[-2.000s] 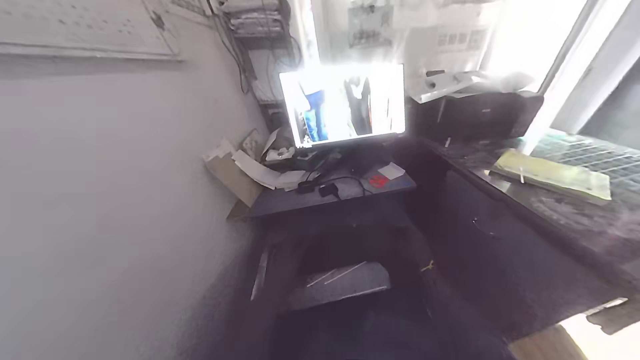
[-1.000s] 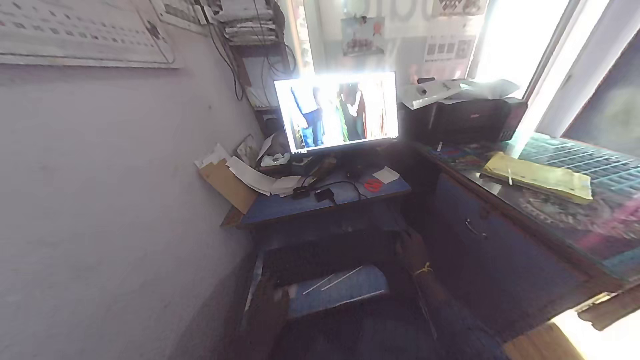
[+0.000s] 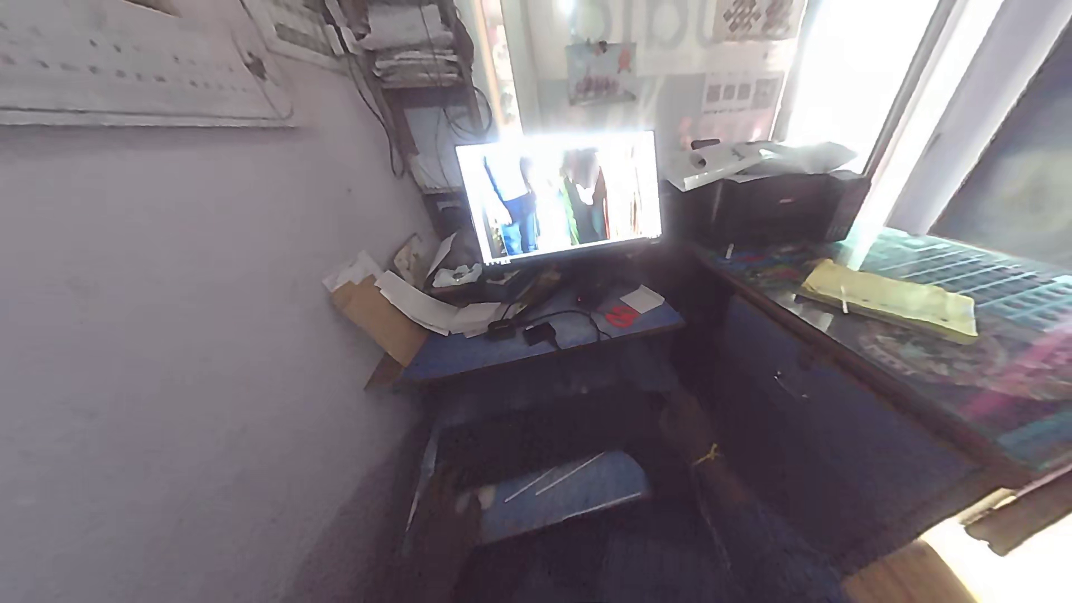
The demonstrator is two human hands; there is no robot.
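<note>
A dark keyboard (image 3: 544, 427) lies on a pull-out tray (image 3: 578, 494) below the blue desk shelf. My left hand (image 3: 456, 507) is at the keyboard's lower left end, dim against the dark tray. My right hand (image 3: 685, 423), with a yellow thread at the wrist, rests near the right end of the keyboard; whether it touches a mouse there is too dark to tell. Above them stands a lit monitor (image 3: 565, 201) showing a picture of standing figures. Black cables and a black adapter (image 3: 540, 335) lie on the shelf (image 3: 469, 356) beside a red item (image 3: 621, 316).
Papers and a brown cardboard piece (image 3: 381, 322) lean at the wall on the left. A black printer (image 3: 787, 205) with papers on top stands behind right. On the right counter (image 3: 913, 360) lies a yellow pad or bundle (image 3: 888, 301). Shelves with stacked papers (image 3: 414, 50) are behind the monitor.
</note>
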